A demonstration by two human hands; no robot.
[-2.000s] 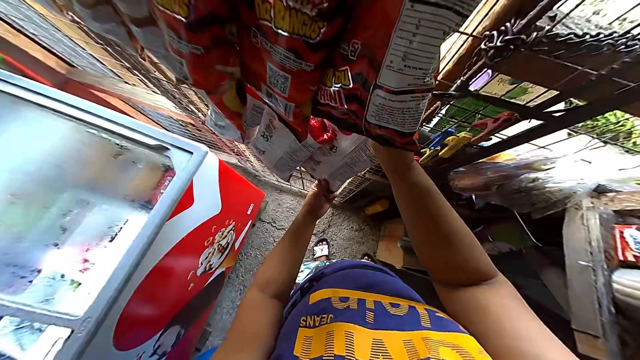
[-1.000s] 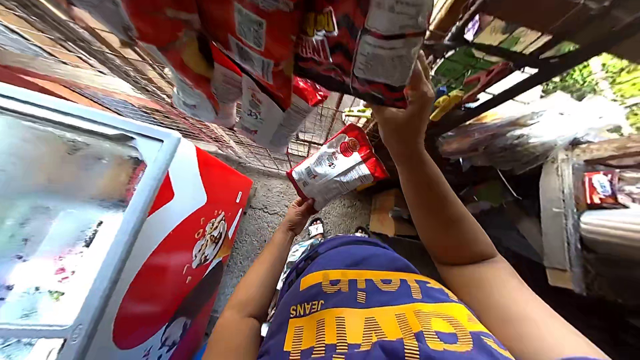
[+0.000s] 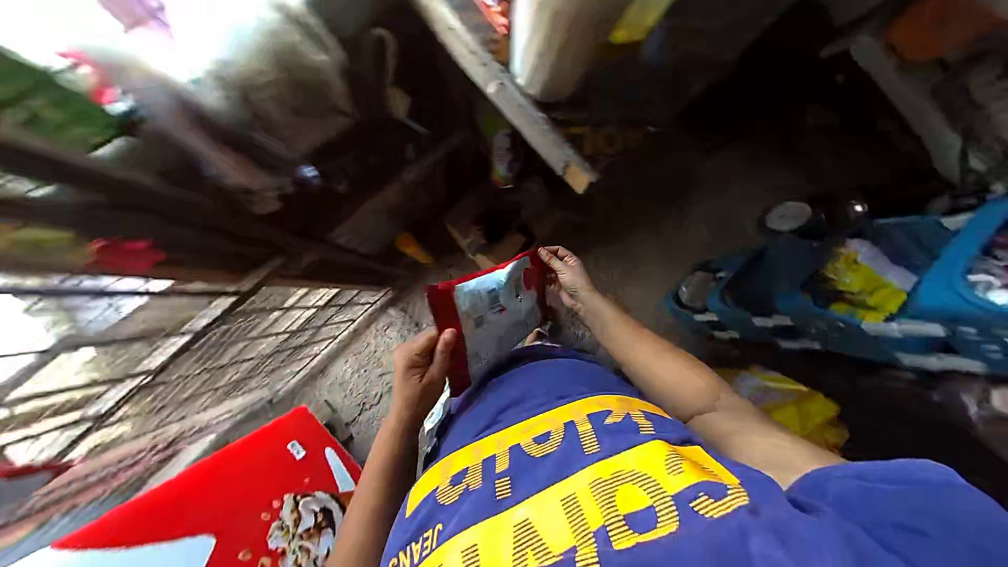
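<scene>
A red and silver snack packet is held low in front of my body, its printed silver panel facing up. My left hand grips one end, with the thumb on top of the red edge. At the opposite end, the fingers of my right hand pinch the red edge near a corner. The packet looks flat and lies close to my blue and yellow shirt.
A red freezer side stands at lower left, beside wire mesh. Wooden beams cross above the packet. At right are blue plastic containers with items inside and a yellow bag below them.
My right hand has left the hanging packets and now holds the packet's other end; one second ago only my left hand held it. The view has swung strongly to the right.
</scene>
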